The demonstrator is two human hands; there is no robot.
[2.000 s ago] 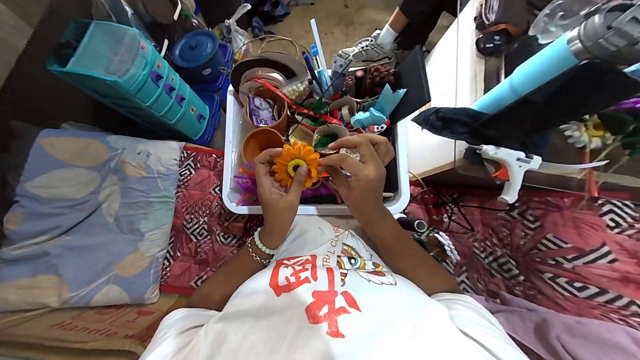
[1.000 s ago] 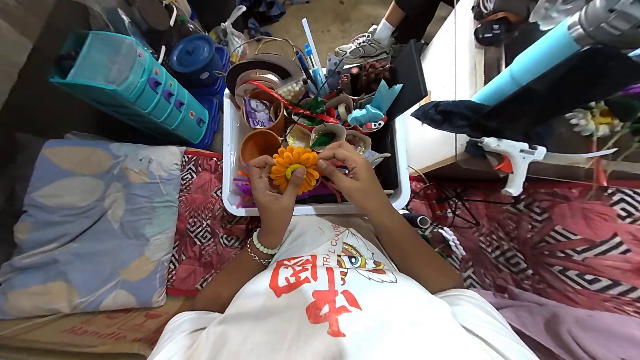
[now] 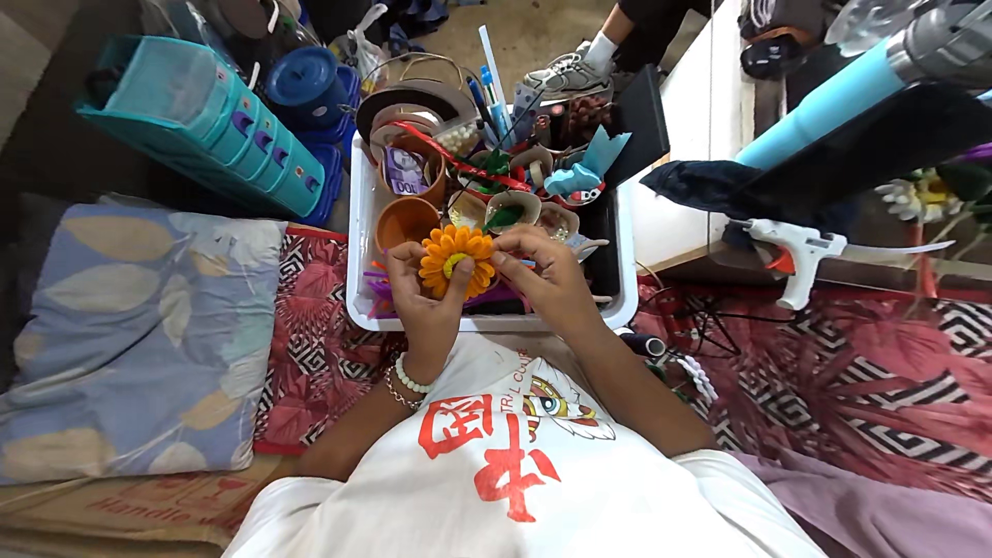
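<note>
An orange flower with a yellow-green centre (image 3: 472,246), seemingly of fuzzy craft stems, is held over the near edge of a white plastic tray (image 3: 358,232). My left hand (image 3: 425,298) grips it, the thumb lying on the centre. At its right edge, my right hand (image 3: 546,280) pinches a petal between thumb and index finger. Behind the flower, the tray holds an orange cup (image 3: 406,222), a paper cup with a green piece (image 3: 511,211), a light-blue ribbon bow (image 3: 577,178), a red ribbon (image 3: 457,161) and several pens (image 3: 496,101). Purple stems lie partly hidden under the hands.
A white hot glue gun (image 3: 806,256) is at the right, below a light-blue bottle (image 3: 821,101). A teal drawer unit (image 3: 225,132) and a patterned pillow (image 3: 139,333) are at the left. Another person's shoe (image 3: 570,76) is beyond the tray. Thread spool (image 3: 645,344) near my right forearm.
The flower has turned in my left hand, and my left thumb has shifted onto its centre. My right fingers have moved from beside the flower to its right-hand petals.
</note>
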